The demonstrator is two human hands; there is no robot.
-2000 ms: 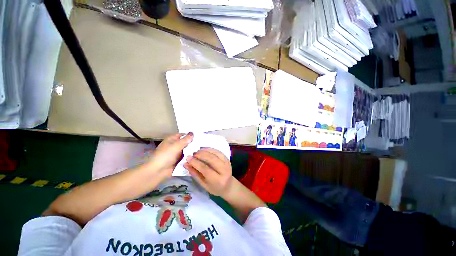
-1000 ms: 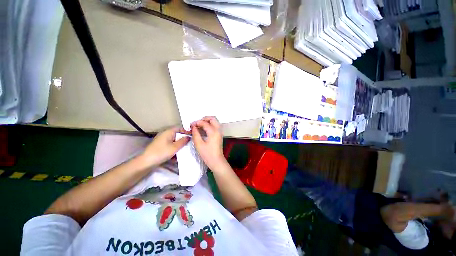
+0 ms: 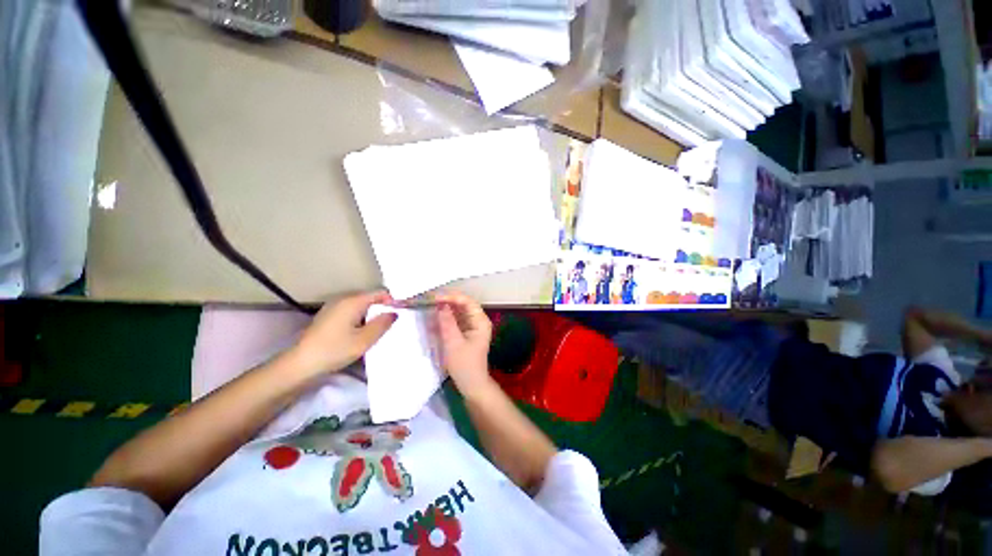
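A white board [image 3: 455, 206] lies flat on the bench, its near corner just beyond my hands. A small white sheet [image 3: 403, 369] hangs down from my fingers over my lap. My left hand [image 3: 350, 326] pinches the sheet's upper left edge between thumb and fingers. My right hand [image 3: 463, 332] is at the sheet's upper right side, fingers bent; whether it grips the sheet or a tiny piece is too small to tell.
White boards [image 3: 631, 201] lie on a printed sheet [image 3: 642, 282] at right. Board stacks [image 3: 707, 65] stand behind. A black cable [image 3: 196, 196] crosses the left. A red stool [image 3: 566, 367] stands below the bench. Another person [image 3: 832, 391] is at right.
The white board has turned slightly and shifted in view. My hands have lowered from the board's near edge and moved apart, with the sheet spread between them. The other person shows more fully.
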